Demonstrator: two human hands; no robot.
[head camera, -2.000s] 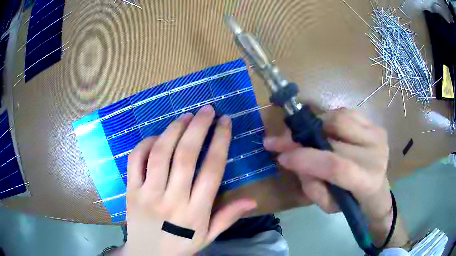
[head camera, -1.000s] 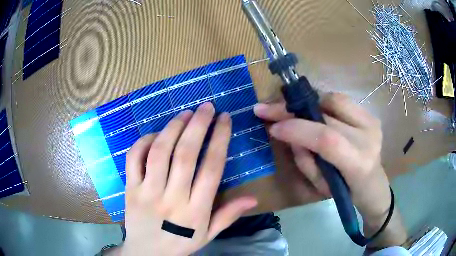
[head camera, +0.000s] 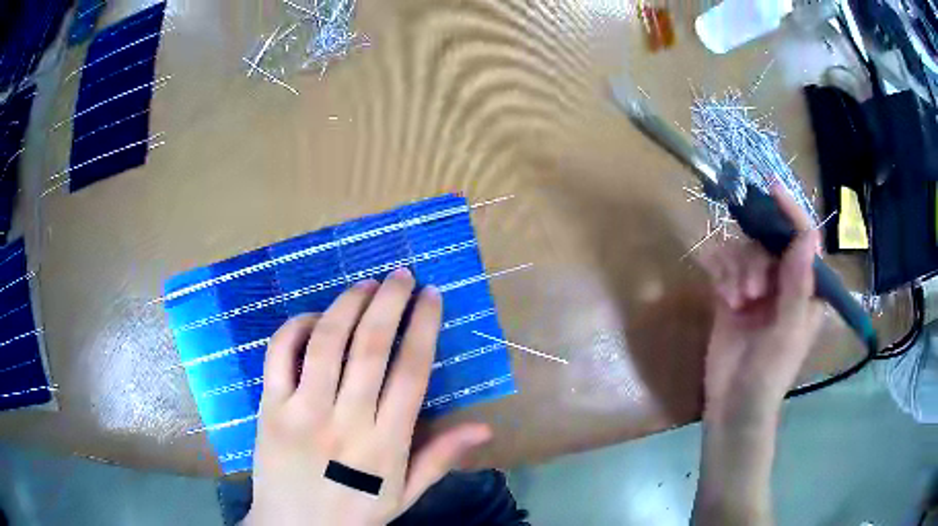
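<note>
The blue solar cell (head camera: 237, 334) lies on the brown table, crossed by pale busbar lines. Ribbon ends stick out past its right edge, and one loose ribbon (head camera: 521, 347) lies slanted across that edge. My left hand (head camera: 355, 385) lies flat on the cell, fingers close together, covering its lower middle. My right hand (head camera: 766, 293) is off the cell to the right and holds the soldering iron (head camera: 763, 218) by its black handle, tip pointing up and left. The iron passes in front of the ribbon pile (head camera: 743, 134). The fingertips of my right hand are blurred.
A smaller ribbon heap (head camera: 327, 33) lies at the far side. Dark cells (head camera: 118, 92) with ribbon ends lie at left. A white bottle (head camera: 743, 23) and an amber item (head camera: 655, 25) are at the far right. A black holder (head camera: 841, 164) with a yellow piece (head camera: 852, 221) stands at right.
My right hand has moved right with the iron, away from the cell towards the ribbon pile. The view has shifted, showing the bottle and more of the far side. My left hand stays on the cell.
</note>
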